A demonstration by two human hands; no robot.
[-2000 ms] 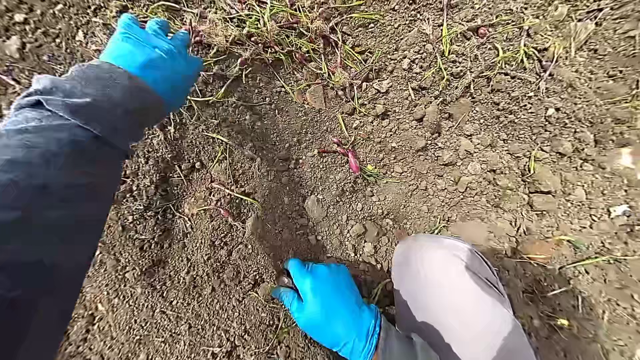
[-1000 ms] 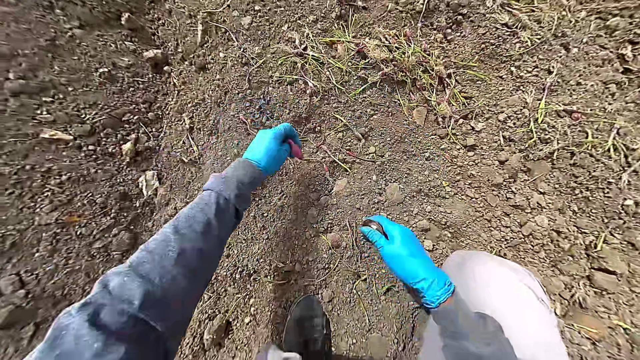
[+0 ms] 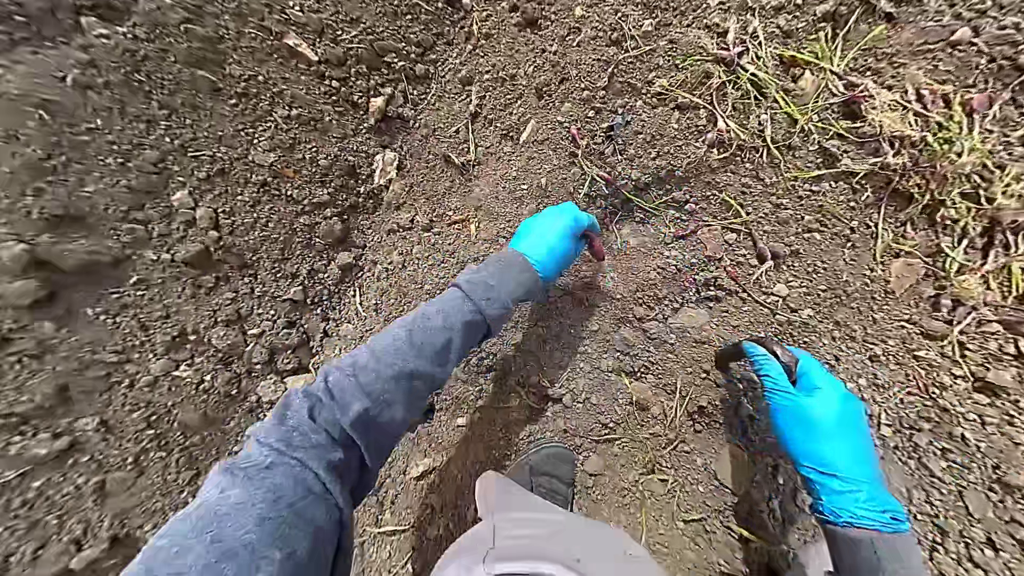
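My left hand point(image 3: 554, 240), in a blue glove, is closed on a small reddish-purple bulb point(image 3: 594, 246) that pokes out past its fingers over the soil. At the right, my right hand point(image 3: 824, 432), gloved in blue too, grips a dark, curved object point(image 3: 758, 352) whose kind I cannot tell; the palm hides part of it. Between and above the hands, thin plants with small dark bulbs point(image 3: 764, 250) and green stems lie loose on the ground.
A heap of pulled green and dry stems with reddish bulbs point(image 3: 952, 176) spreads at the upper right. Clods and stones point(image 3: 200, 256) cover the soil at the left. My dark shoe point(image 3: 546, 472) and light-clothed knee point(image 3: 544, 540) are at the bottom.
My left hand, over plants at the top left two seconds ago, is now away from the heap with a bulb in it. The view has shifted left.
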